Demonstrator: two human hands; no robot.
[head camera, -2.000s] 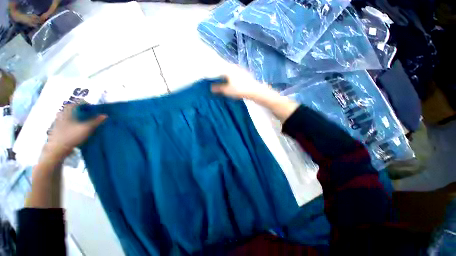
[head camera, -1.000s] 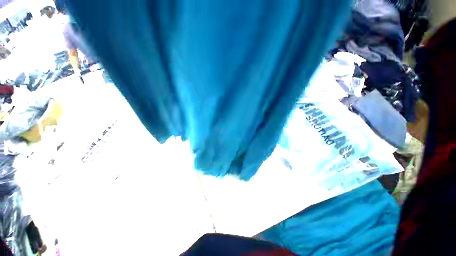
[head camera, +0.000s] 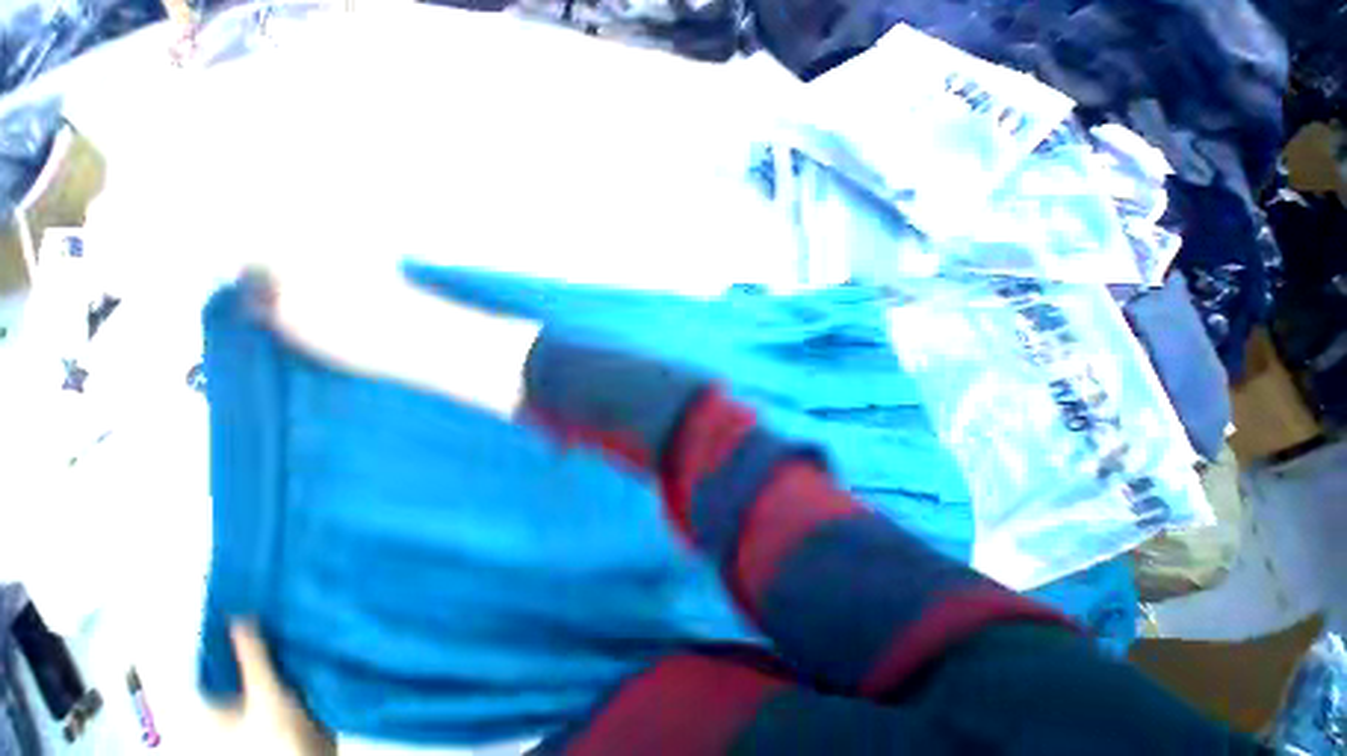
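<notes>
The teal skirt (head camera: 488, 517) lies sideways across the white table, its gathered waistband at the left and its body stretching right. My right hand (head camera: 333, 318), blurred and washed out, reaches across the skirt and holds the waistband's far corner. My left hand (head camera: 273, 702) is at the near corner of the waistband, thumb on the cloth, partly cut off by the bottom edge. Part of the skirt's body is hidden under my right sleeve.
Printed plastic bags (head camera: 1056, 428) lie at the right, some overlapping the teal cloth's right end. A dark object (head camera: 52, 665) and a thin pink item (head camera: 144, 706) lie at lower left. Dark garments (head camera: 1034, 59) are heaped at the back right. An open brown carton (head camera: 1234, 679) stands at lower right.
The skirt, raised and hanging in front of the view a second ago, is now down on the table with its waistband turned left. Both hands have come into view at the waistband.
</notes>
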